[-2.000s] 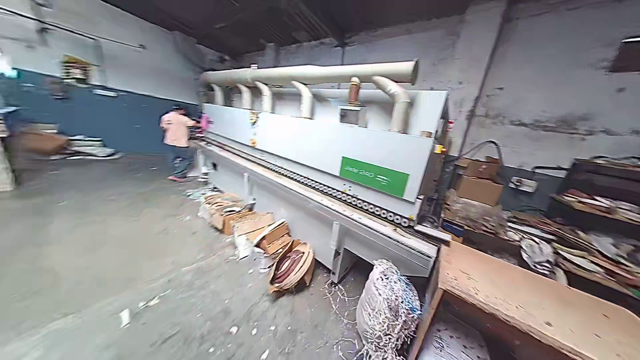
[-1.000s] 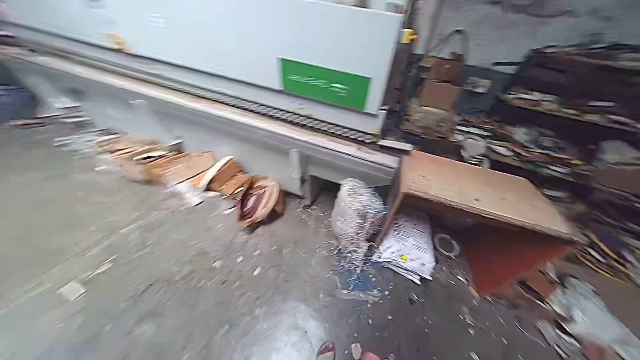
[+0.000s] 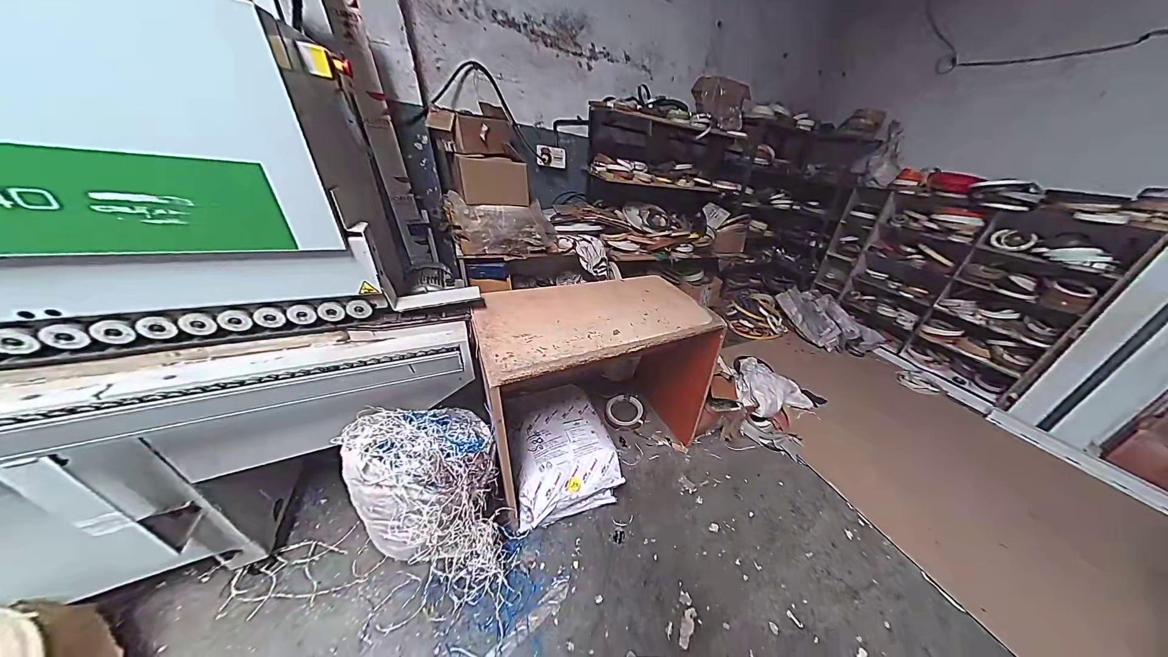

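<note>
Neither my left hand nor my right hand shows in the head view. At the left stands an edge-banding machine (image 3: 164, 100) with a green panel and a row of small white rollers (image 3: 196, 324). Against its end is a wooden table (image 3: 593, 324) with an open front. Under the table lie a printed white sack (image 3: 566, 452) and a white ring-shaped roll (image 3: 624, 411). A bulging bag (image 3: 392, 497), covered in tangled white and blue plastic strips, stands just left of the table.
Shelves (image 3: 958, 265) packed with coiled edge-banding rolls line the back and right. Cardboard boxes (image 3: 491, 180) are stacked behind the table. A brown sheet (image 3: 967, 484) lies on the floor at the right, with crumpled plastic (image 3: 766, 388) near its edge. Scraps litter the concrete floor.
The view has swung right and come closer to the wooden table and shelves. The person who stood at the machine's far end two seconds ago is out of view.
</note>
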